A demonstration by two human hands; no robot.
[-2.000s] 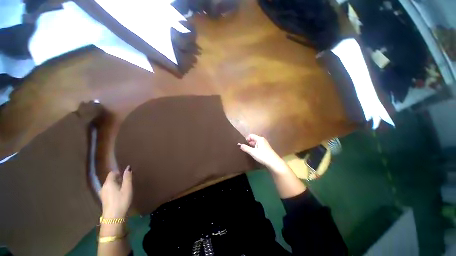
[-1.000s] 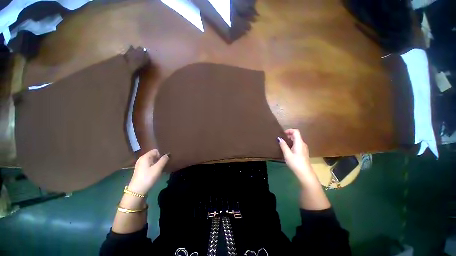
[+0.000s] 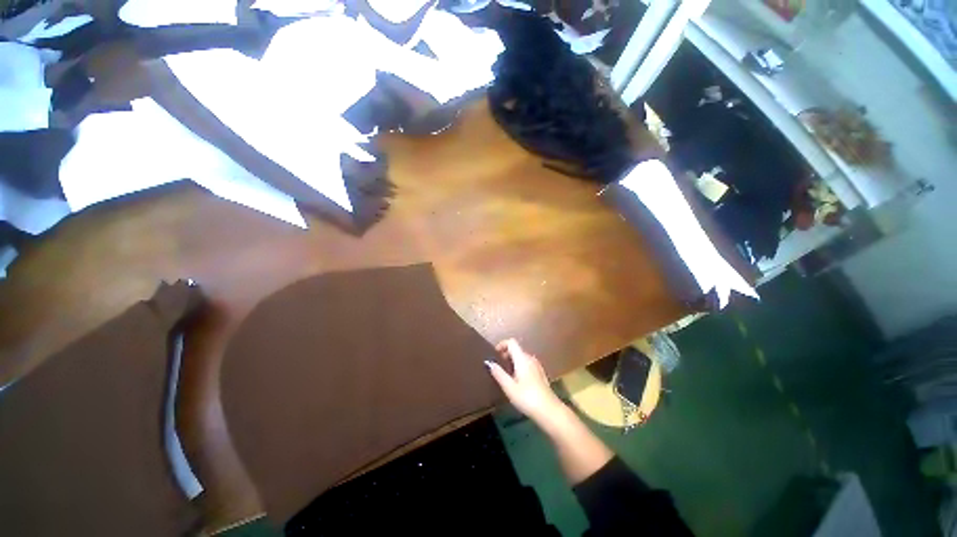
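Note:
The right stack of brown cut pieces lies at the near edge of the table, with a rounded top left and a curved right side. My right hand is at its right corner, thumb and fingers pinching the cloth edge. The left stack of cut pieces lies to the left, cut off by the picture's edge, with a bunched upper corner. A narrow white edge strip shows along its right side. My left hand is not in view.
White paper-topped bundles cover the far left of the brown table. A black cloth heap and a bundle with forked white paper lie right. A stool with a phone stands near the right edge.
The view has tilted and turned, showing more of the table's far side. My left hand has gone out of the picture. My right hand stays at the right stack's corner.

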